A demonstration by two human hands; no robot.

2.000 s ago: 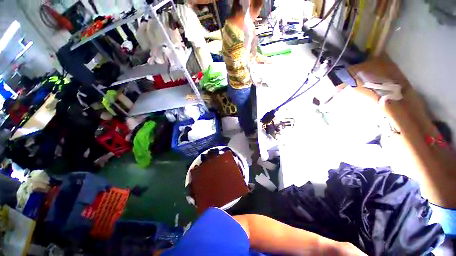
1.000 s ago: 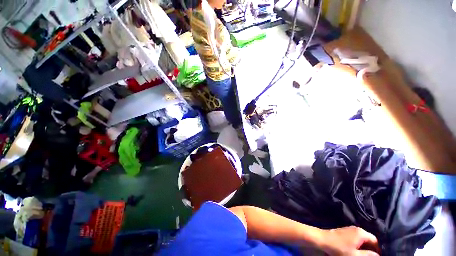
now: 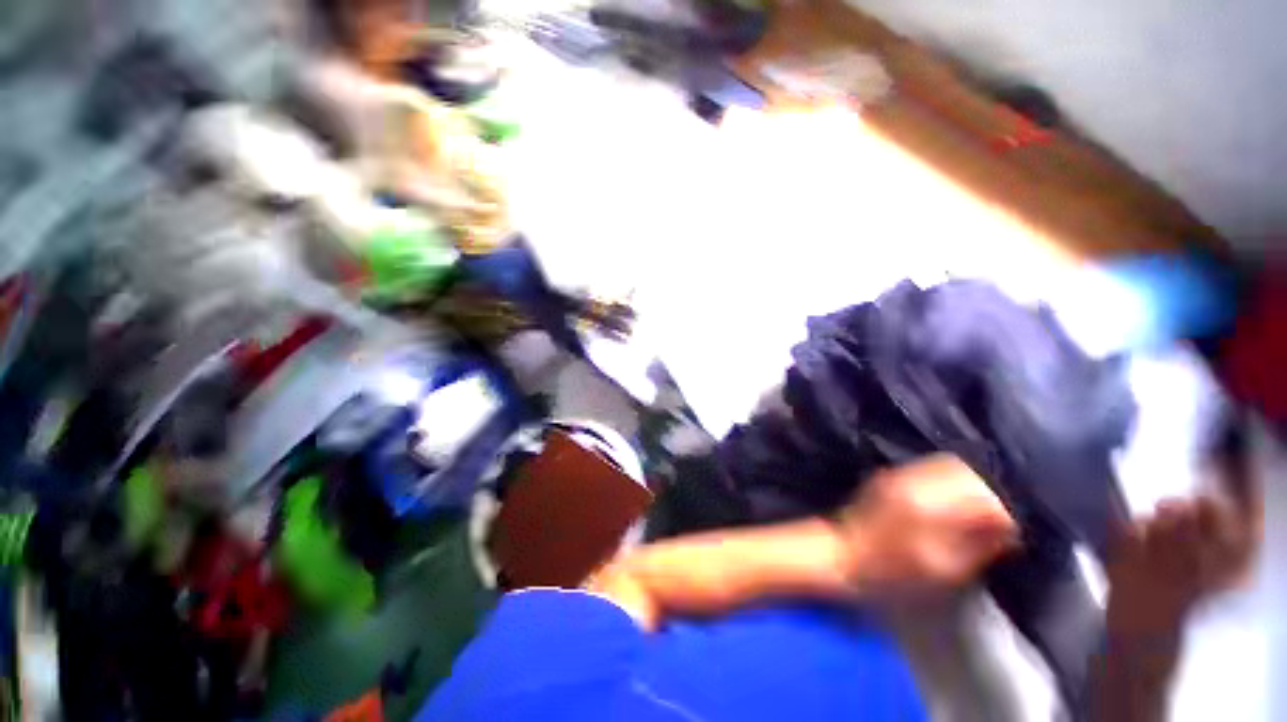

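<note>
The frame is badly blurred. A black to navy garment [image 3: 974, 367] lies crumpled on the near part of the white-covered table [image 3: 678, 198]. My left hand [image 3: 932, 522] is curled in a fist at the garment's near edge, with dark cloth at its fingers. My right hand [image 3: 1186, 550] is farther right, beside the garment's right edge; it is dark and smeared, and its grip cannot be made out. Dark cloth runs down between my two hands.
A round white-rimmed bin [image 3: 487, 529] with a brown board [image 3: 572, 508] over it stands left of the table. A blue bar [image 3: 1179, 296] is at the table's right. A blurred person [image 3: 409, 134] stands at the far left side. Crates and green cloth [image 3: 325, 543] lie left.
The view has swung, so the table and garment sit farther up and left. My left hand shows more fully over the garment, and my right hand has come into view.
</note>
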